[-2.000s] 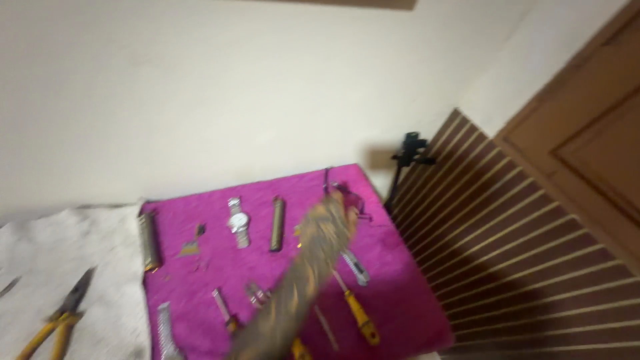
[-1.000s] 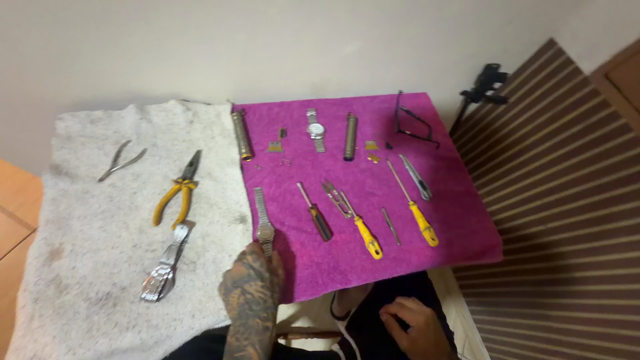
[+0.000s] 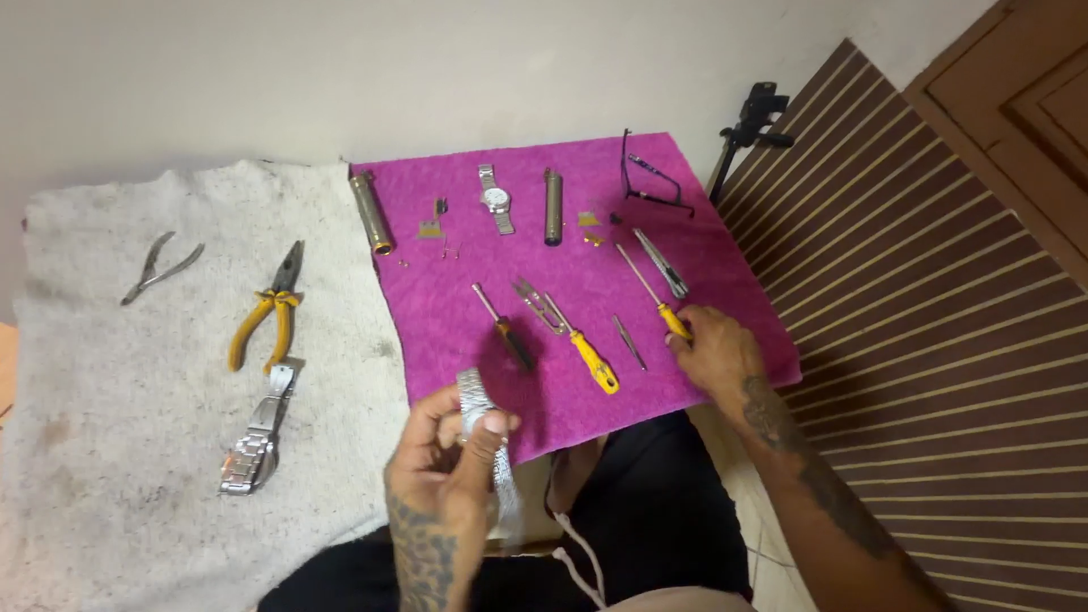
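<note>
My left hand [image 3: 450,459] holds a silver wristwatch with a metal bracelet [image 3: 473,393] between thumb and fingers, above the front edge of the magenta towel. My right hand [image 3: 718,353] has its fingers on the yellow handle of a screwdriver [image 3: 674,323], which lies on the towel at the right. Beside it lie a utility knife [image 3: 661,263] and a slim metal tool [image 3: 629,342]. Nearer the middle are another yellow-handled screwdriver [image 3: 592,359], thread snips [image 3: 537,304] and a dark-handled driver [image 3: 512,340]. A second wristwatch [image 3: 496,200] lies farther back.
Pliers with yellow grips [image 3: 276,319], small nippers [image 3: 153,274] and a silver watch [image 3: 248,455] lie on the white cloth [image 3: 102,408]. Two metal cylinders [image 3: 371,212], small metal parts [image 3: 431,229] and a dark glasses frame [image 3: 650,191] lie on the magenta towel [image 3: 459,272]. A black stand [image 3: 748,127] is behind.
My left hand has lifted the metal-banded watch off the towel. My right hand has moved from below the table's front edge up to the yellow screwdriver at the right.
</note>
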